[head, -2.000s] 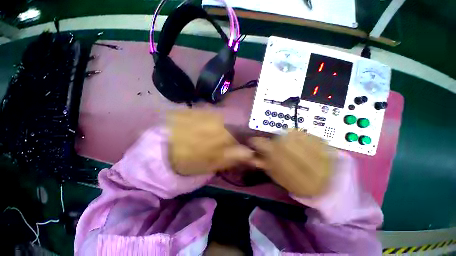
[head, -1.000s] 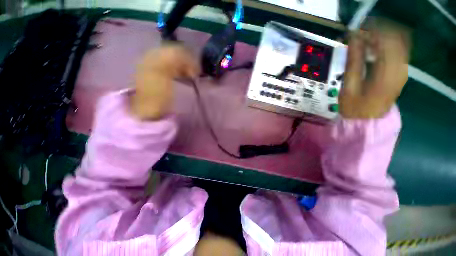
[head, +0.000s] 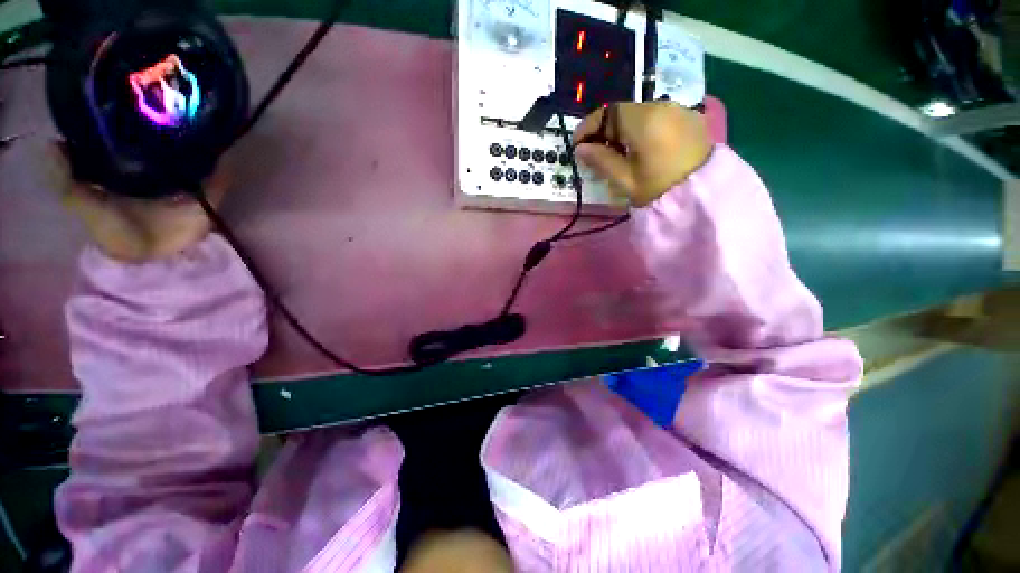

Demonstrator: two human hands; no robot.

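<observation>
A black headset (head: 106, 123) is at the upper left, its round ear-cup logo glowing in several colours. My left hand (head: 145, 218) holds it from below, fingers mostly hidden behind the cup. The white tester (head: 481, 112) shows red digits. My right hand (head: 643, 151) is over its lower right, fingertips pinched around a small dark end, seemingly a headset plug. The black cable (head: 274, 302) runs from the headset to a bundled coil (head: 464, 338), then forks. One branch reaches the tester face; the other passes under my right wrist. The green buttons are hidden.
The pink mat (head: 369, 179) lies under the tester on the green belt (head: 872, 213). A blue item (head: 657, 392) is by my right sleeve at the belt's near edge. Dark items (head: 951, 45) are at the far upper right.
The view has shifted, with the tester now further left. My left hand has taken hold of the headset. My right hand has moved from the tester's right side onto its face.
</observation>
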